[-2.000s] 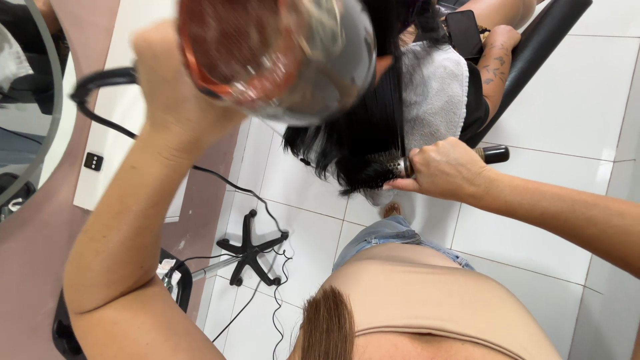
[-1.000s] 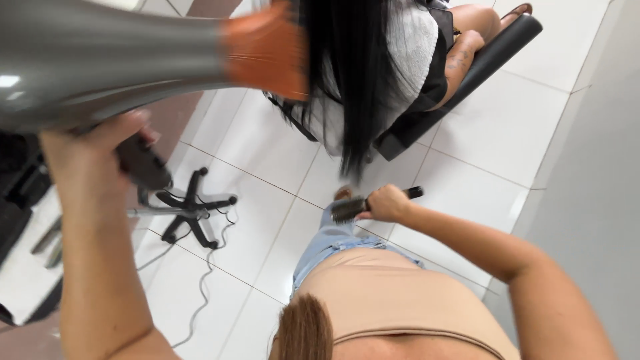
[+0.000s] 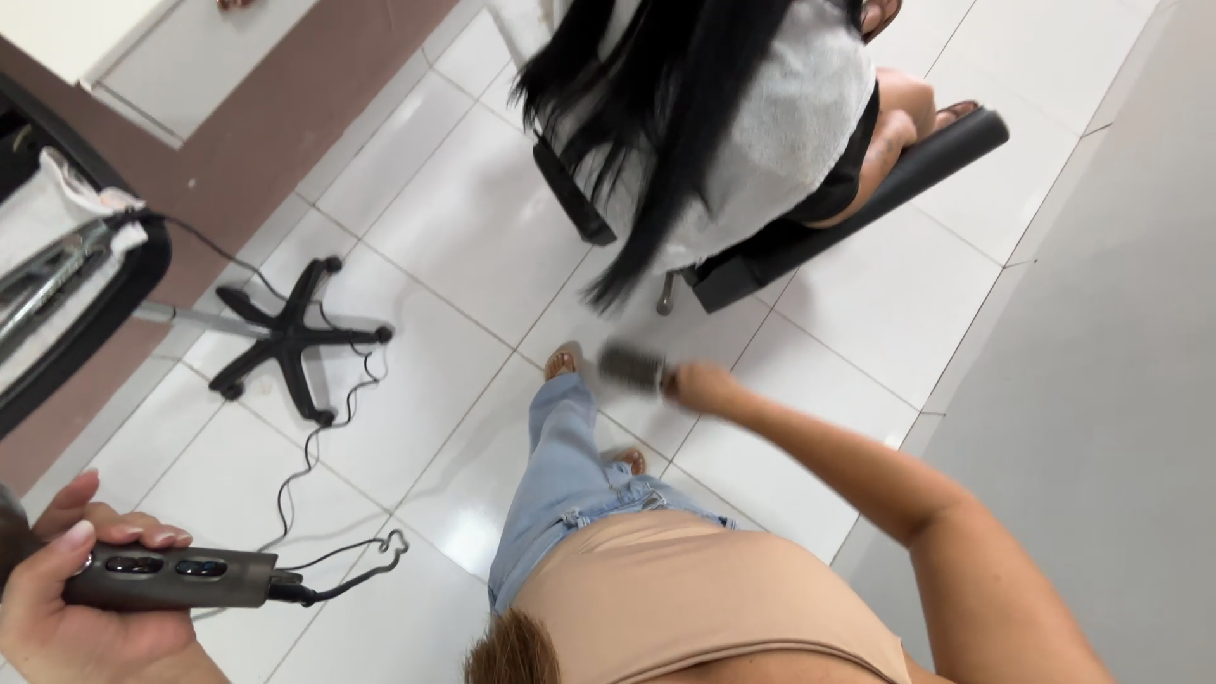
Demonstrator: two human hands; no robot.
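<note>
My left hand, at the lower left, is closed around the handle of a hair dryer; the switches and the cord's end show, while the barrel is nearly all out of view. My right hand grips a round hairbrush, blurred, its bristled head pointing left. The brush is below the tips of a seated person's long black hair and apart from them. That hair hangs in loose sections over a white towel on the person's back.
The person sits in a chair with black padded arms. On the left, a wheeled trolley with a black five-spoke base holds a towel and tools. A thin cord trails over the tiled floor. A white drawer unit stands upper left.
The hair dryer has dropped from the upper left, beside the hair, to the lower left. The brush was at the hair two seconds ago and is now apart from it. The view has shifted.
</note>
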